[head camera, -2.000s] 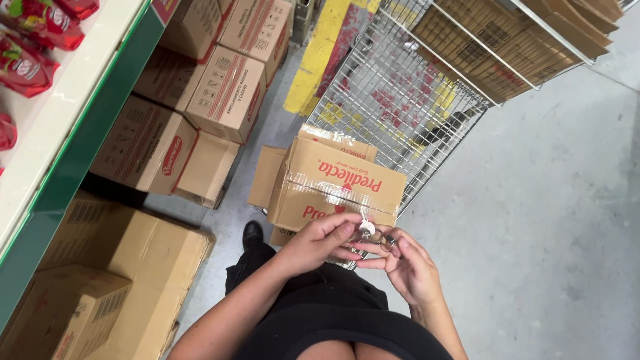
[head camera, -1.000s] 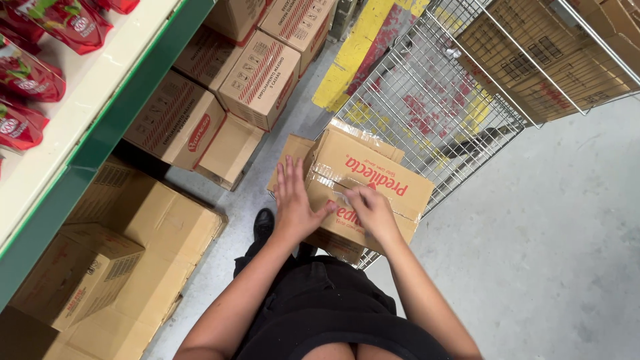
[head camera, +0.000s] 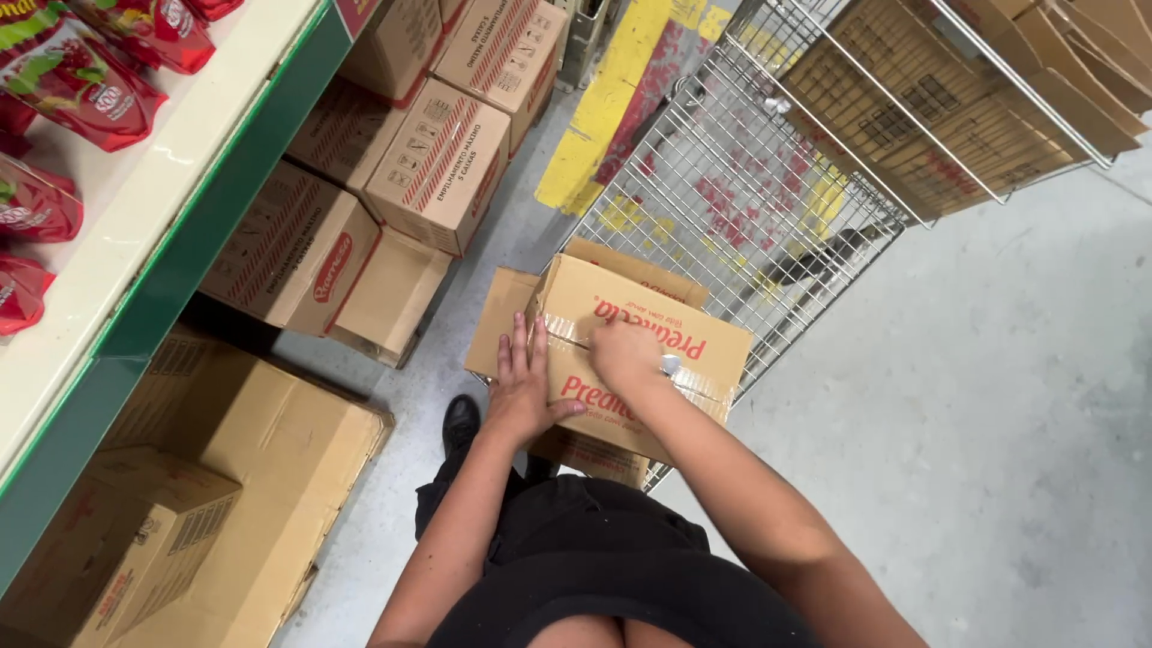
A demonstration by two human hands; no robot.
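A closed cardboard box (head camera: 666, 310) with red lettering and clear tape along its middle seam lies at the edge of the wire cart. My left hand (head camera: 524, 387) rests on its left side, fingers spread, thumb on the top. Over the seam my right hand (head camera: 625, 358) is closed in a fist, touching the box. A small silvery object (head camera: 670, 364) shows beside the fist, seemingly held in it; what it is cannot be made out. The taped seam under the right hand is hidden.
The wire cart (head camera: 621, 211) extends up and right, with flattened cardboard (head camera: 909, 108) beyond. Stacked boxes (head camera: 436, 162) and a large open carton (head camera: 297, 432) lie left, near a green-edged shelf (head camera: 193, 211) of red pouches (head camera: 90, 76).
Two seconds ago both hands were together over the box, handling a small shiny object. They have parted; the left now lies on the box, and the right fist has moved left along the seam since a second ago.
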